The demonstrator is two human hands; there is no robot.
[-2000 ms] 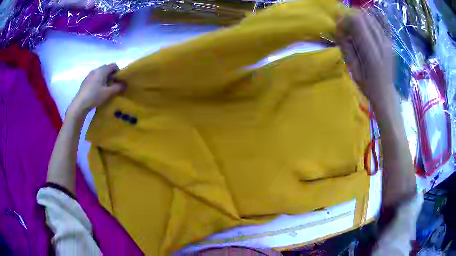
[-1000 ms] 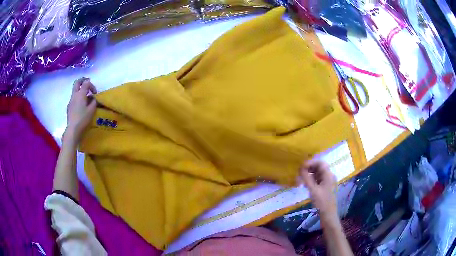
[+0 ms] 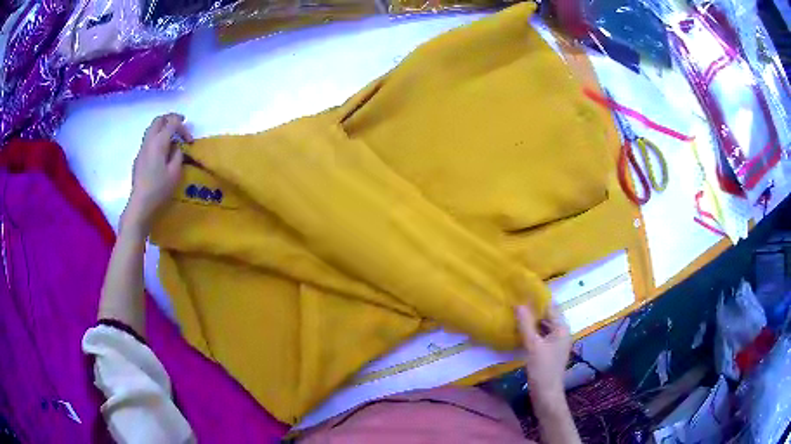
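A mustard jacket [image 3: 486,130] lies spread on the white table. A sleeve of it runs diagonally from the upper left down to the lower right, across the jacket body. Several small dark cuff buttons show at the left, beside my left hand. My left hand [image 3: 160,165] grips the jacket's left corner near these buttons. My right hand [image 3: 545,340] holds the lower end of the diagonal sleeve near the table's front edge. Scissors [image 3: 642,169] with red-orange and yellow handles lie to the right of the jacket.
A magenta jacket [image 3: 52,303] and a red one [image 3: 39,156] lie at left. Shiny bagged garments [image 3: 130,65] line the far edge. A pink-red ribbon [image 3: 646,120] crosses the scissors. Clear bags with red edging [image 3: 724,95] lie right; plastic scraps are on the floor at lower right.
The sleeve now lies diagonally over the jacket body, its end drawn down to the front edge. My right hand came down from the upper right. My left hand stays at the left corner.
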